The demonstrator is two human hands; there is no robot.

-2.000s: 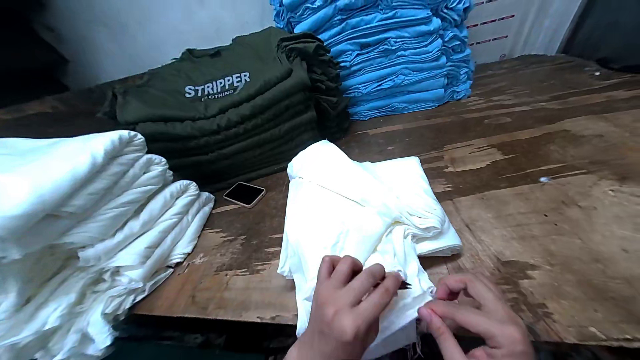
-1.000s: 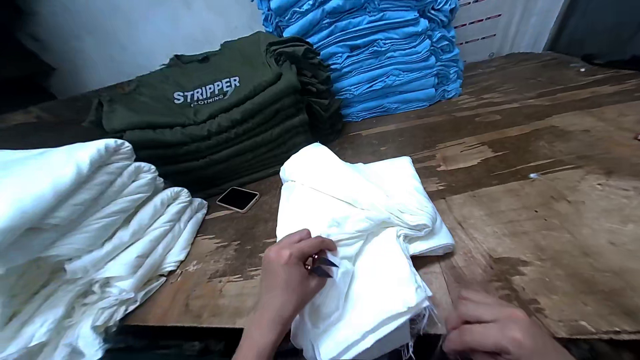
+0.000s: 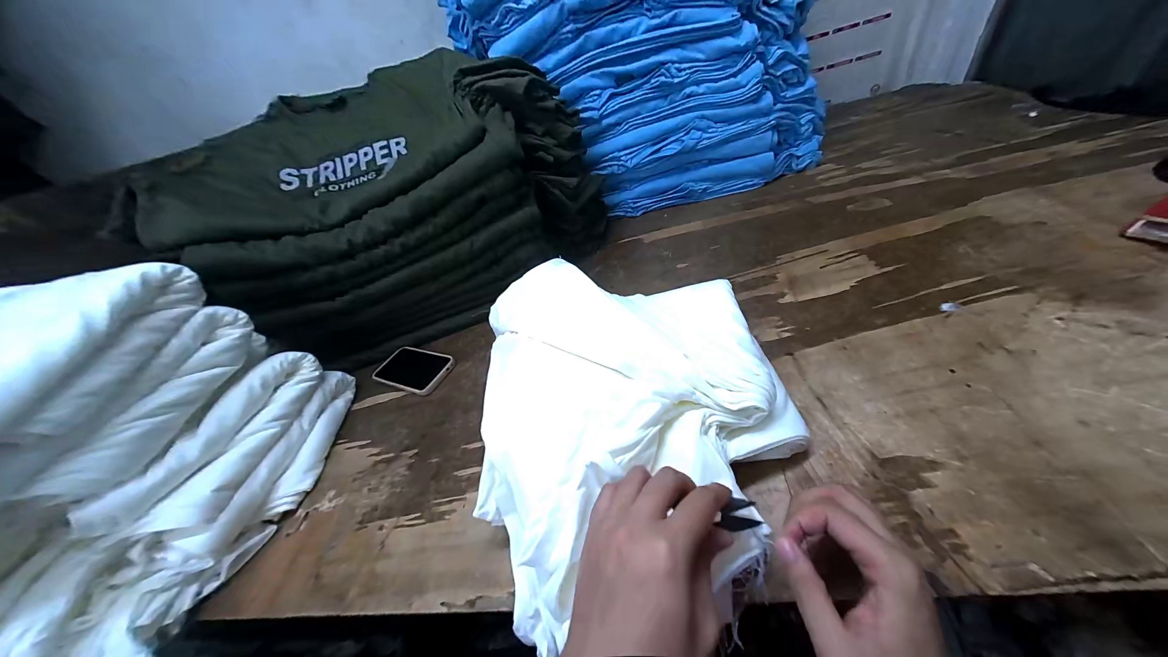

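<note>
White folded cloth (image 3: pixel 584 392) lies on the wooden table and hangs over its near edge. My left hand (image 3: pixel 652 557) rests over the cloth's near right part, fingers curled around small dark snips (image 3: pixel 739 516) whose two pointed blades stick out to the right, slightly apart. The handle is hidden in the fingers. Just right of the blades is my right hand (image 3: pixel 853 566), its thumb and forefinger close together beside the cloth's frayed edge (image 3: pixel 753 557); whether a thread is between them is too small to tell.
White folded cloths (image 3: pixel 137 392) are piled at the left. Dark green T-shirts (image 3: pixel 365 219) are stacked behind, beside a tall stack of blue garments (image 3: pixel 675 100). A phone (image 3: pixel 413 370) lies between the white piles. A red object (image 3: pixel 1150 224) shows at the table's far right.
My left hand has moved right with the snips, toward the frayed edge. My right hand, lower and apart from the cloth a second ago, has come up beside that edge.
</note>
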